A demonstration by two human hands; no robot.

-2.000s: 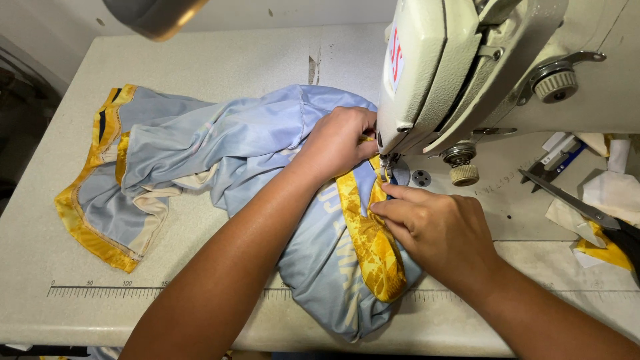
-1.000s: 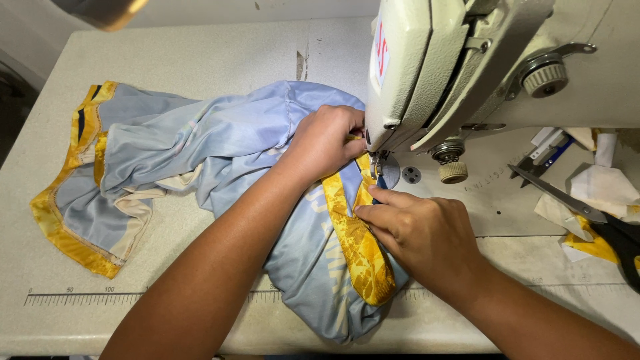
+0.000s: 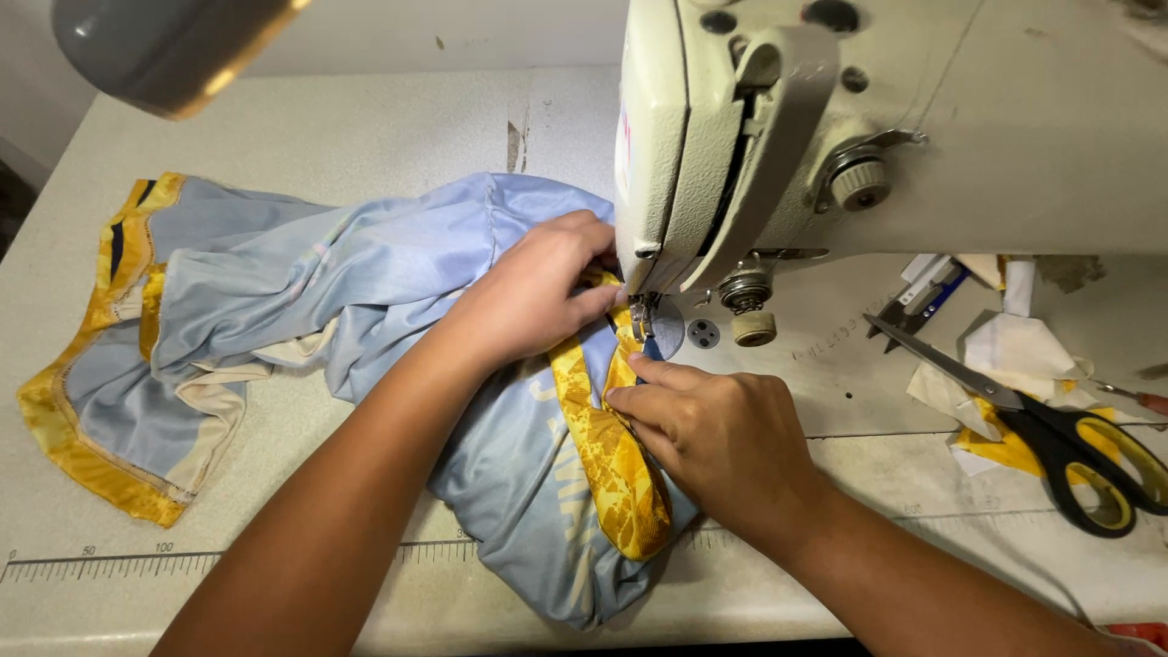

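Observation:
A light blue garment (image 3: pixel 383 265) with yellow patterned trim lies bunched across the sewing table. Its yellow band (image 3: pixel 607 456) runs up under the presser foot (image 3: pixel 641 319) of a cream industrial sewing machine (image 3: pixel 766 137). Behind and left of the foot, my left hand (image 3: pixel 547 283) rests on the garment, thumb near the band; its fingertips are partly hidden by the machine head. My right hand (image 3: pixel 721 429) pinches the yellow band just in front of the foot, index finger and thumb close to the needle area. The needle itself cannot be made out.
Black-handled scissors (image 3: pixel 1031 411) lie at the right on white and yellow fabric scraps (image 3: pixel 1013 365), beside thread snips (image 3: pixel 922 292). A grey lamp head (image 3: pixel 164 46) hangs at the upper left. A printed ruler scale (image 3: pixel 119 563) runs along the table's front.
Both hands stay close to the presser foot with the garment between them. The view has shifted somewhat; no other clear change shows.

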